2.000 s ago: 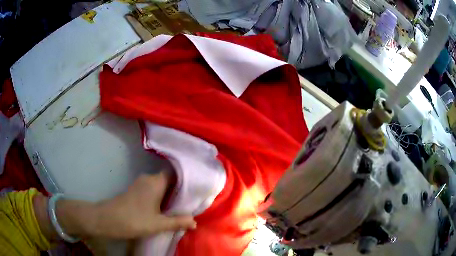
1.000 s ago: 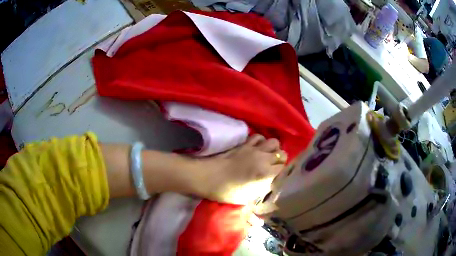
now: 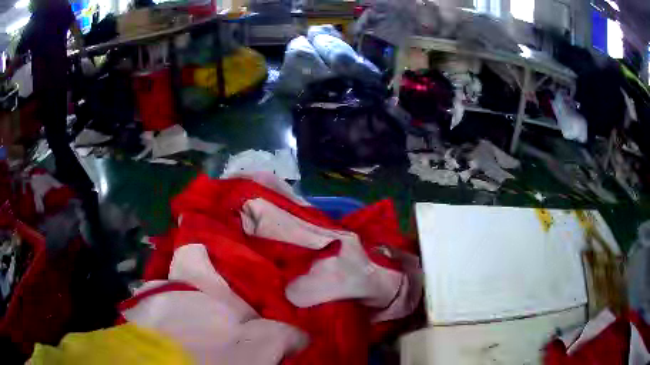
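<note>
A heap of red garment pieces with pale pink reverse point(image 3: 235, 253) lies in front of me, left of the white board. My left yellow sleeve point(image 3: 110, 347) shows blurred at the bottom left edge; the hand itself cannot be made out. My right hand is out of the picture. Part of a red and pale piece point(image 3: 602, 341) lies on the table at the bottom right corner. The sewing machine is not in view.
White board point(image 3: 502, 267) with brown packet point(image 3: 604, 274) beside it. Blue rim point(image 3: 333, 205) behind the heap. Dark bin or bag point(image 3: 349, 135) on the green floor, with cloth scraps point(image 3: 463, 164). A person in dark clothes point(image 3: 46, 78) at left. More red cloth at far left.
The view has swung left from the machine to the heap. My left hand, earlier on the red cloth by the needle area, no longer shows; only its sleeve does.
</note>
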